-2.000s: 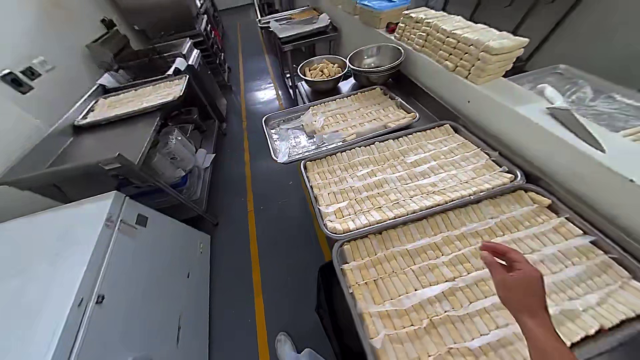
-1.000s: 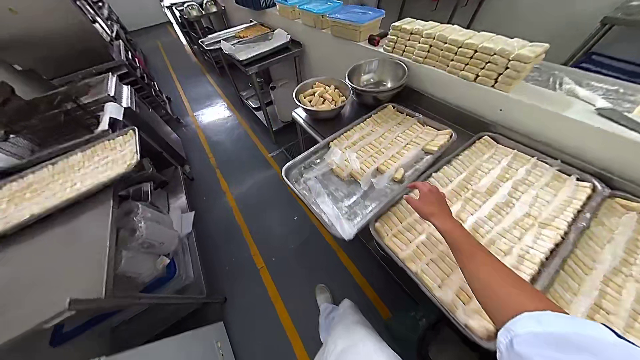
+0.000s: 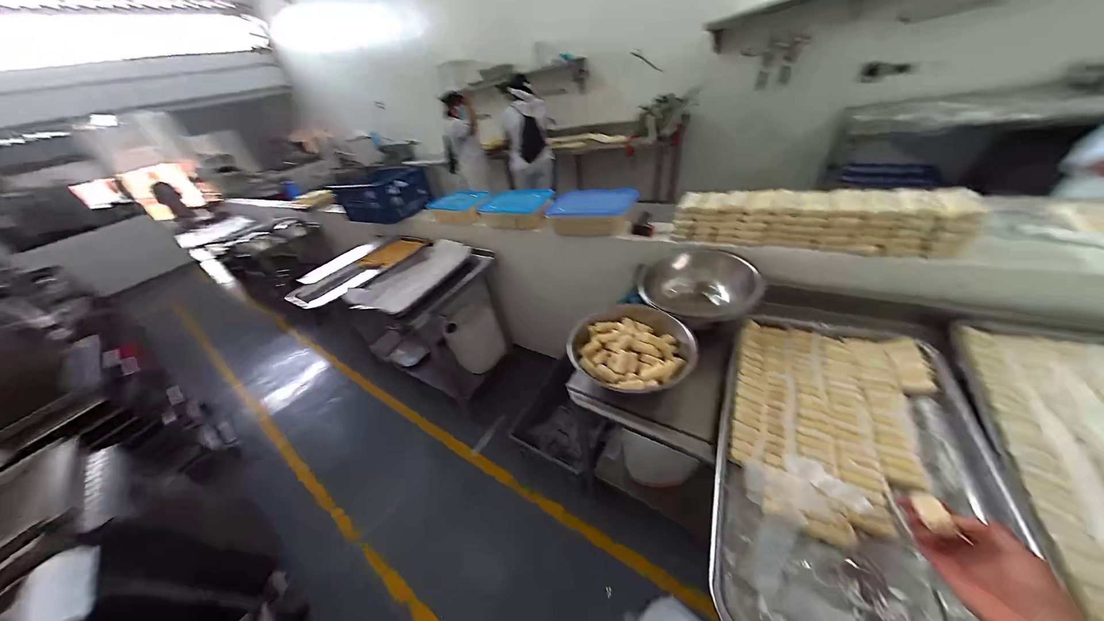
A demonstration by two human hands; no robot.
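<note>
At the lower right, my right hand (image 3: 992, 561) holds a short pale dough piece (image 3: 933, 514) between thumb and fingers, over a metal tray (image 3: 723, 526). Rows of pale dough pieces (image 3: 828, 405) with strips of clear plastic film (image 3: 806, 487) lie in that tray, whose near part shows bare metal and film. A second tray of dough rows (image 3: 1035, 423) stands beside it at the right edge. Left of the first tray is a steel bowl of loose dough pieces (image 3: 630, 352), touching or close to another steel bowl (image 3: 700, 283). My left hand is out of view.
Stacked dough blocks (image 3: 824, 222), blue-lidded containers (image 3: 591, 211) and a blue crate (image 3: 381, 194) stand on the low wall (image 3: 539, 276). A cart with trays (image 3: 414, 280) is farther left, beside a floor with yellow lines (image 3: 414, 418). Two people (image 3: 528, 134) stand at the back.
The view has swung up and left. My right hand has moved from the neighbouring full tray to the partly filled one and now holds a dough piece.
</note>
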